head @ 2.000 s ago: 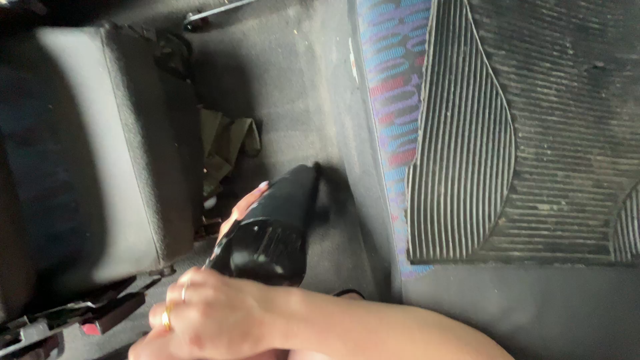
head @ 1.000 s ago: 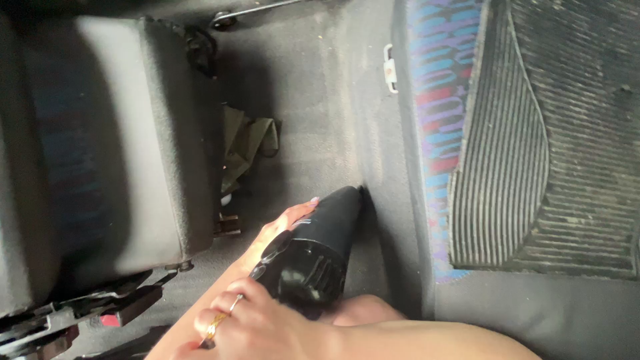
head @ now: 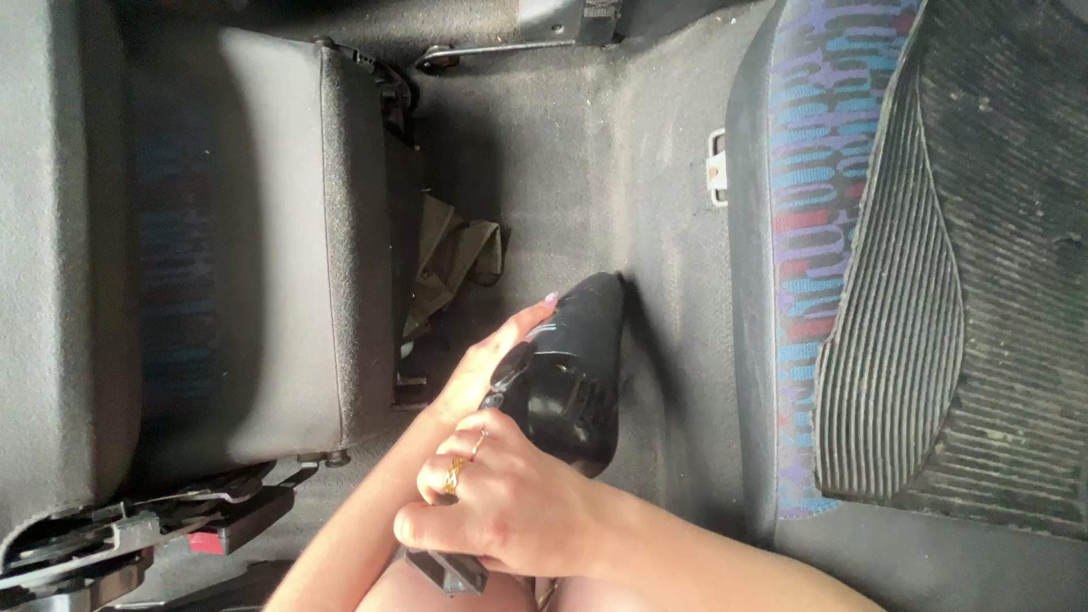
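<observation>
A black handheld vacuum cleaner [head: 574, 382] points away from me, its narrow nozzle end at the grey carpeted car floor [head: 569, 170]. My right hand [head: 501, 501], with rings on two fingers, is closed around its handle, whose dark end sticks out below the fist. Along the left side of the vacuum's front part lies my left hand [head: 501, 344], its fingers stretched toward the nozzle and its palm partly hidden. A dark shadow runs along the floor on the vacuum's right side.
At left stands a grey car seat [head: 280, 246] with a red-buttoned buckle [head: 204, 541] beside it. Olive webbing [head: 455, 255] lies by the seat's edge. At right, a ribbed rubber mat [head: 901, 340] rests on a patterned seat [head: 803, 229]. A metal loop [head: 717, 168] shows beside that seat.
The view has shifted, and more floor shows at the top. Both hands stay on the vacuum; the left hand's fingers show more along its side than two seconds ago.
</observation>
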